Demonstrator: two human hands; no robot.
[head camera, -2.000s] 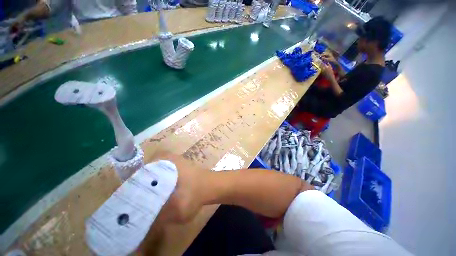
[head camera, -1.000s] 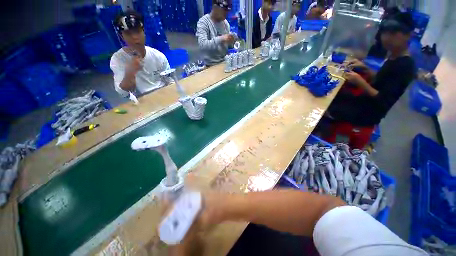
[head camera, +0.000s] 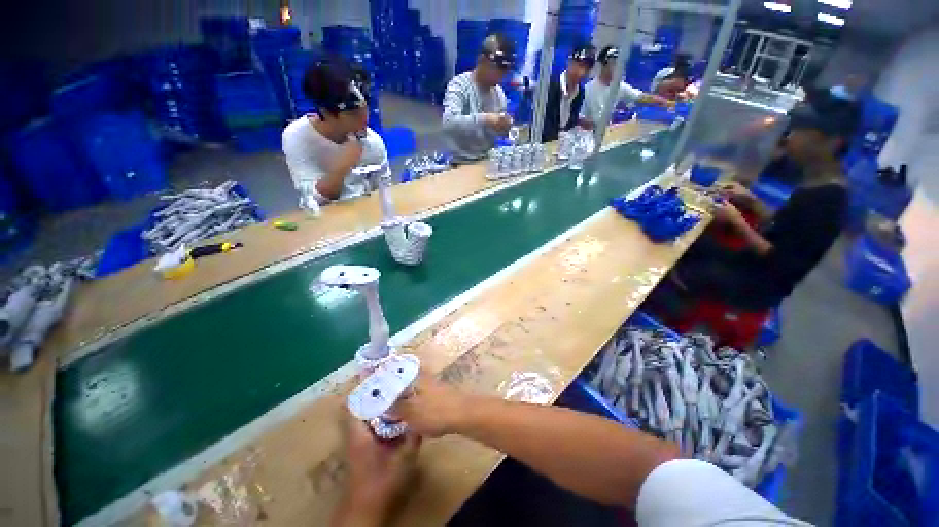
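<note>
A pale grey two-arm unit stands at the near belt edge in front of me. Its upright neck (head camera: 375, 317) carries one oval foot (head camera: 348, 277); a second oval foot (head camera: 383, 387) with dark holes faces me lower down. My right hand (head camera: 424, 406) grips the unit beside the lower foot. My left hand (head camera: 379, 461) is closed around the white ribbed part (head camera: 388, 426) just below that foot. The fingers overlap the parts, so the exact grip is partly hidden.
Another two-arm unit (head camera: 409, 243) stands on the green belt (head camera: 247, 340). A bin of loose arms (head camera: 685, 386) is at right, with a blue heap (head camera: 659, 212) on the bench. A small white round piece (head camera: 173, 504) lies near left. Several people sit along the line.
The view has lifted and widened, showing more of the line. My left hand now shows below the lower foot. The held unit appears smaller, its lower foot more tilted.
</note>
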